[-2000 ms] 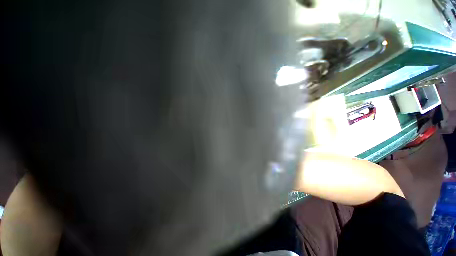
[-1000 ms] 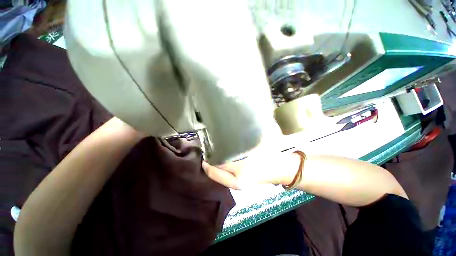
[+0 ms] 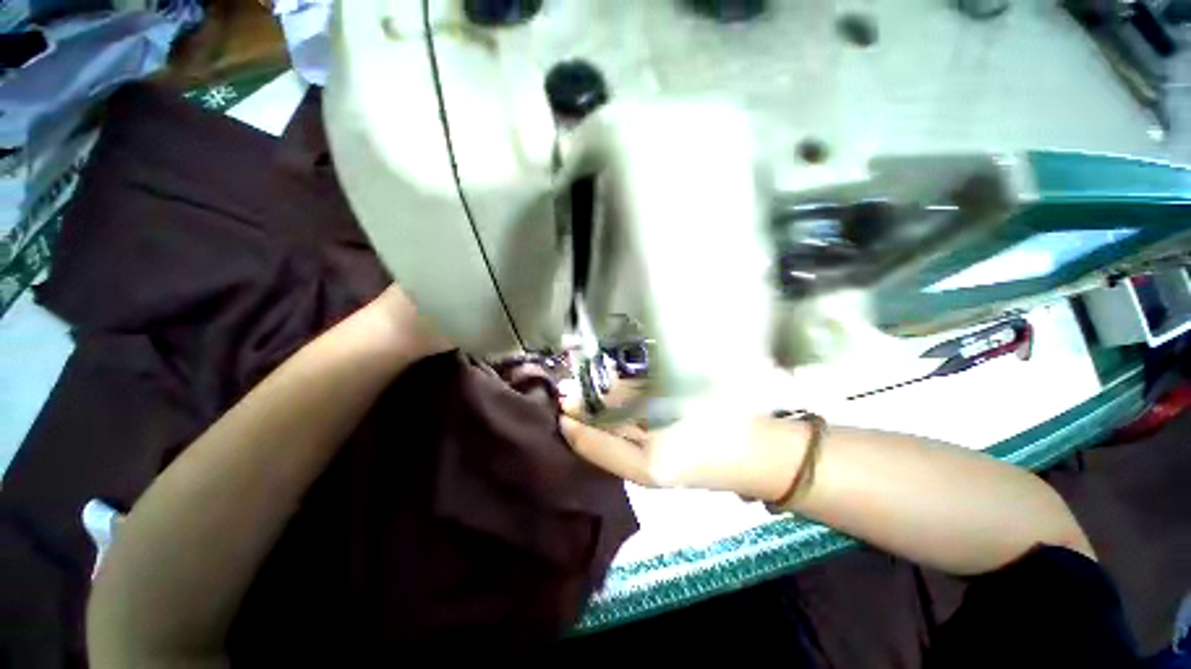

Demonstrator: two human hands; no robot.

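The dark brown cloth (image 3: 444, 523) lies bunched on the machine table, with an edge at the presser foot (image 3: 594, 373) below the cream machine head (image 3: 431, 170). My left forearm reaches over the cloth from the lower left; my left hand (image 3: 415, 320) is mostly hidden behind the machine head, so its fingers do not show. My right hand (image 3: 627, 444) comes from the right, with its fingertips at the cloth edge beside the foot. The blurred cream guard hides part of my right hand, and its exact hold is unclear. A dark thread runs down the head.
Black and red snips (image 3: 980, 346) lie on the white bed at the right. The control panel (image 3: 1045, 255) has a green frame. A white box (image 3: 1143, 311) stands at the far right. The table's green, ruler-marked edge (image 3: 731, 569) runs along the front. Pale cloth lies at upper left.
The view has shifted, so the machine and both arms appear further right than a second ago. The dark blur covering the earliest frame is gone. Both hands remain near the needle area.
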